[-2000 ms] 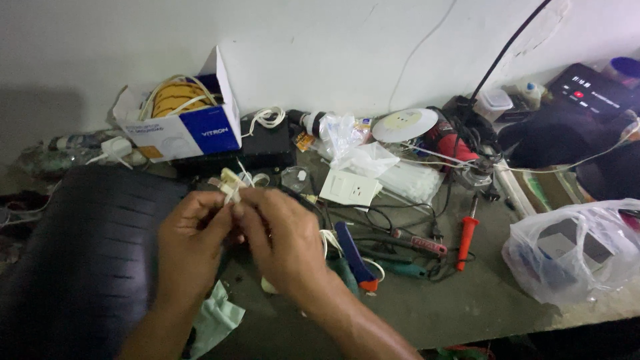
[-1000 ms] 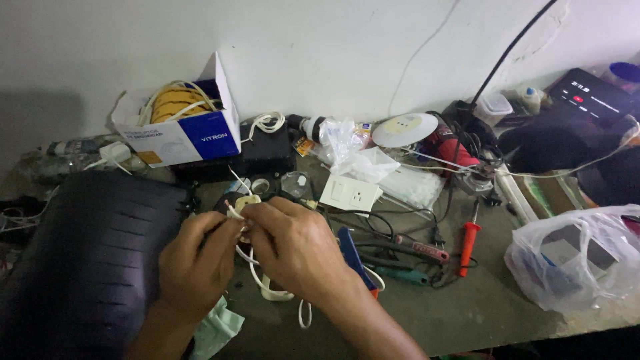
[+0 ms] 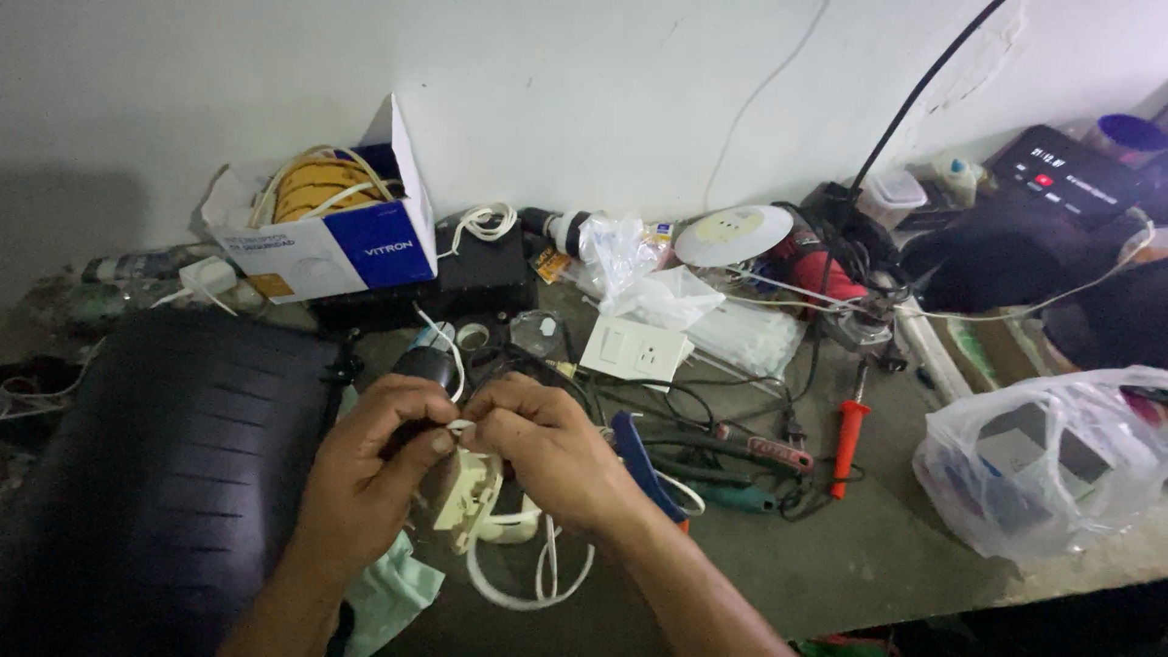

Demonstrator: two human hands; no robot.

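Note:
In the head view my left hand (image 3: 374,465) and my right hand (image 3: 538,447) meet at the centre, fingertips nearly touching. Both pinch a short piece of white electrical cable (image 3: 461,426); its upper end sticks up between them. Just under the fingers hangs a cream plastic electrical fitting (image 3: 470,497), its inner side showing. How the cable joins it is hidden. A loop of white cable (image 3: 534,602) curves below, beside another cream plastic part (image 3: 511,527). A white plate with a switch and socket (image 3: 634,350) lies to the upper right of my hands.
A black ribbed case (image 3: 173,474) stands left. Behind are a Vitron box (image 3: 338,265) with cable and a red angle grinder (image 3: 817,269). Right lie pliers (image 3: 721,452), a red-handled soldering iron (image 3: 850,447), cable ties (image 3: 753,338) and a plastic bag (image 3: 1049,465). A green cloth (image 3: 397,584) lies near.
The cream fitting now hangs lower beneath my fingers, with more of its inner side showing. Both hands stay close together at the white cable.

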